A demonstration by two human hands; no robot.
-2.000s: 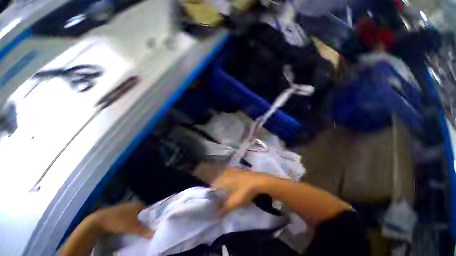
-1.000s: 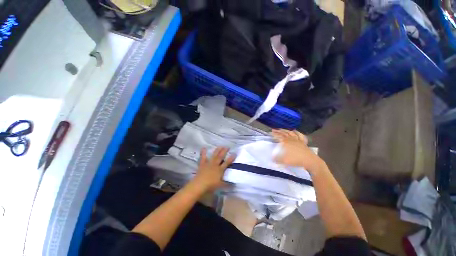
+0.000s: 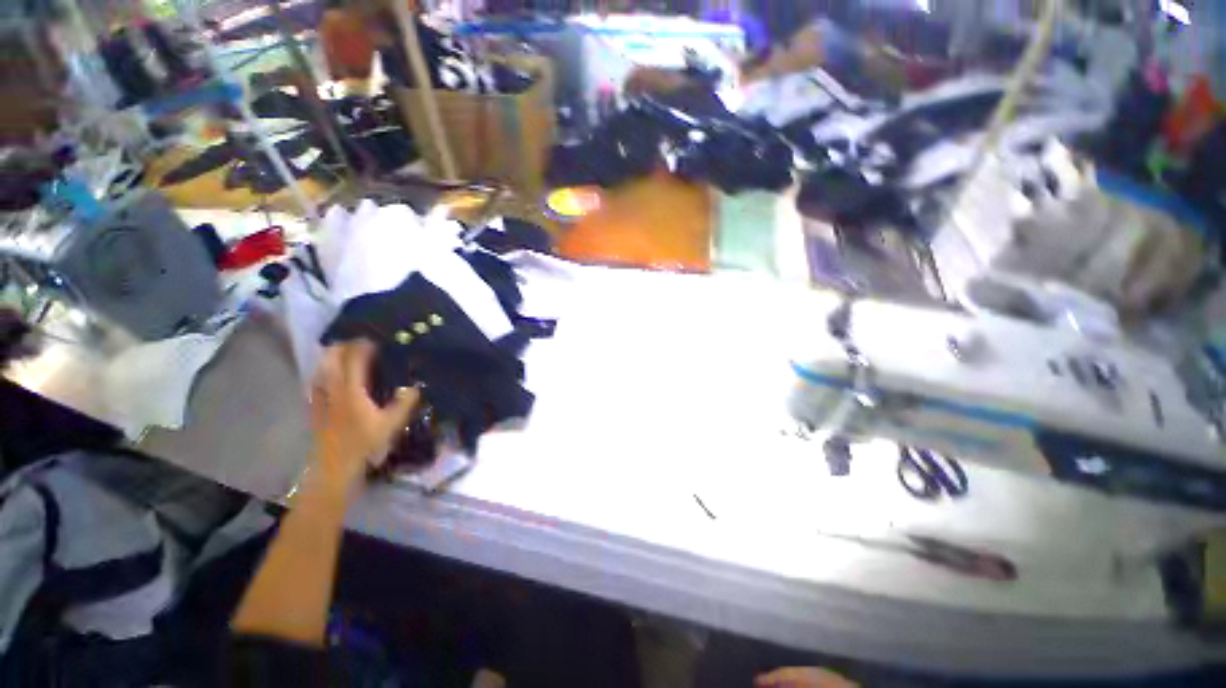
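A bunched black-and-white garment [image 3: 451, 343] lies on the left part of the white table, with a row of gold buttons [image 3: 420, 328] on its black cloth. My left hand [image 3: 356, 410] is at its near left side, with thumb and fingers closed on the dark cloth; the fingertips are partly hidden and blurred. My right hand [image 3: 804, 677] shows only as a sliver at the bottom edge, below the table's front edge. Its fingers and anything in it are out of the picture.
The sewing machine [image 3: 941, 403] stands on the right. Black scissors [image 3: 930, 472] and dark-red snips [image 3: 961, 555] lie near it. An orange sheet [image 3: 639, 229] lies at the table's back. Grey and black cloth [image 3: 108, 551] hangs at lower left.
The view has swung from the white striped pieces below the table up to the tabletop. My left hand has left those pieces and is on the black garment; my right hand has dropped mostly out of view.
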